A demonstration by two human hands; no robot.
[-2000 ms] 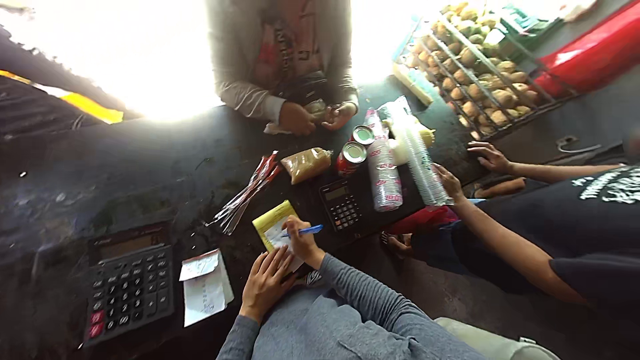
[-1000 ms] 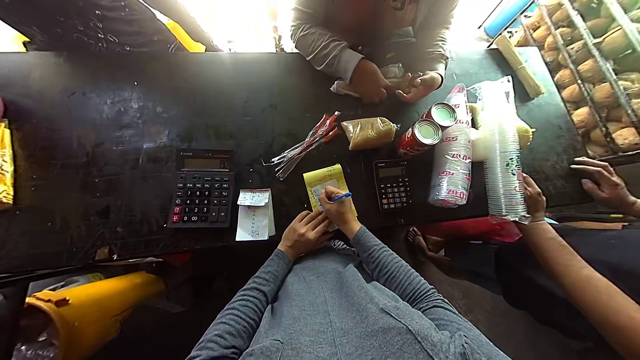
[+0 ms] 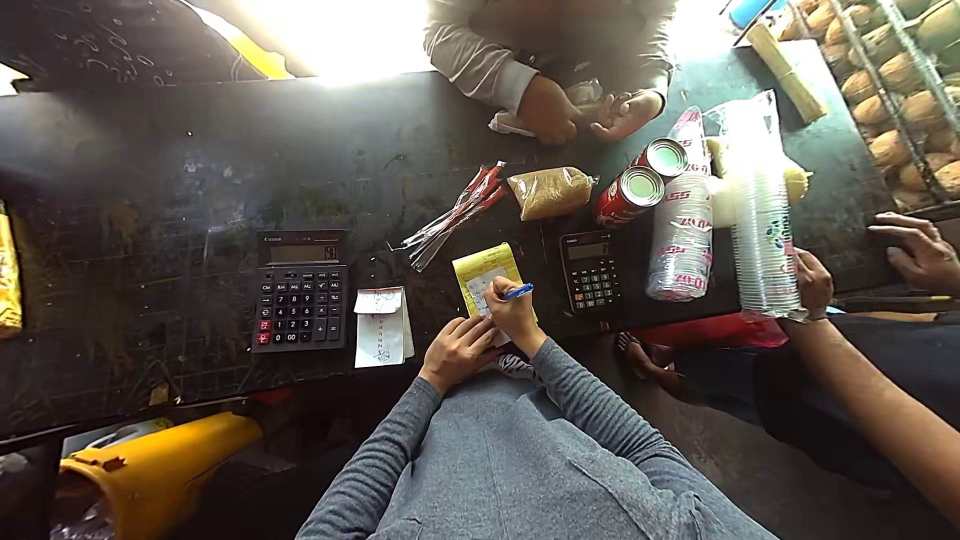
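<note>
My right hand is closed around a blue pen, its tip over a small white paper on a yellow notepad. My left hand rests flat at the paper's lower left edge, its fingers near the writing hand. Left of the hands lie white slips with handwriting, then a large desk calculator. A smaller calculator lies to the right. Beyond the notepad are thin red-and-clear plastic-wrapped items and a bag of brown granules.
Two red cans, wrapped cups and a sleeve of clear plastic cups stand at right. A person's hands are across the table; another person's hand touches the clear sleeve. Coconuts sit behind bars.
The view has swung and levelled since the first frame. My right hand stays on the pen over the notepad, with my left hand beside it.
</note>
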